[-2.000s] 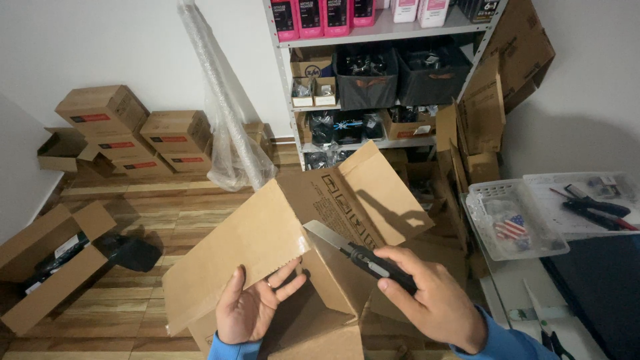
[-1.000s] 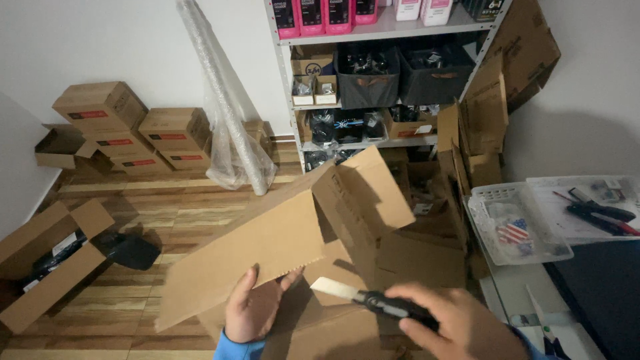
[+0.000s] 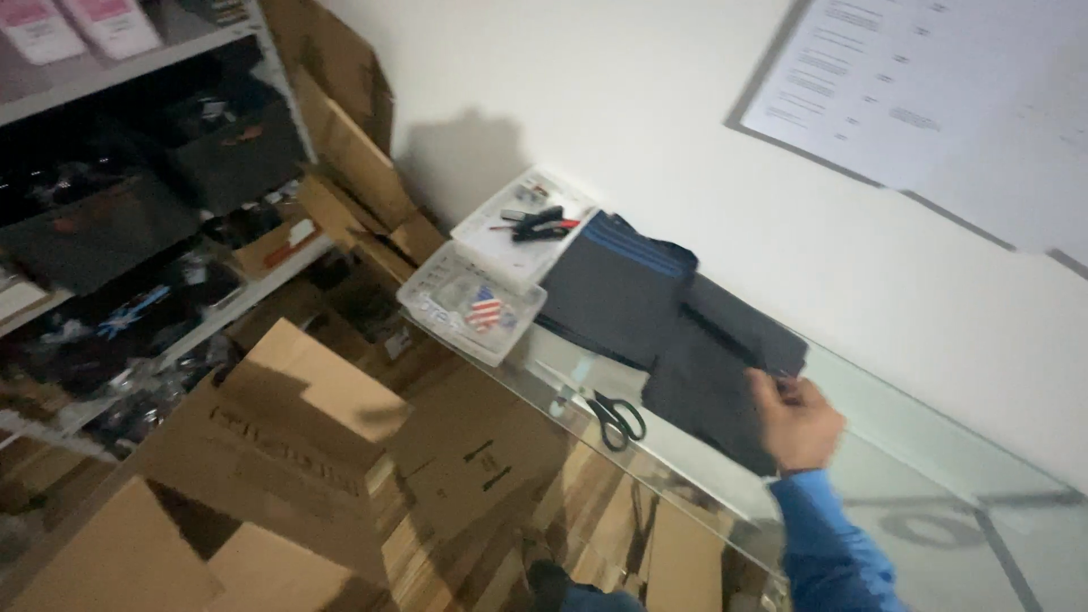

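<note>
My right hand (image 3: 795, 416), in a blue sleeve, is over dark folded fabric (image 3: 705, 365) on a glass-topped table (image 3: 884, 442). Its fingers are bent together near one end of a narrow dark shape. Blur hides whether that shape is the utility knife or a shadow, and whether the fingers hold it. Black-handled scissors (image 3: 616, 421) lie by the table's front edge, left of the hand. An open cardboard box (image 3: 280, 459) with raised flaps stands at the lower left. My left hand is out of view.
A white basket (image 3: 518, 297) with small bagged items and a white tray (image 3: 476, 221) with dark hand tools sit at the table's far left end. Metal shelves (image 3: 212, 310) with bins are at left. Flattened cardboard (image 3: 348, 144) leans on the wall. Printed sheets (image 3: 841, 93) hang there.
The view has swung right to the table. My right hand has moved from the cardboard box, where it held the utility knife, to the dark fabric. My left hand has left the view.
</note>
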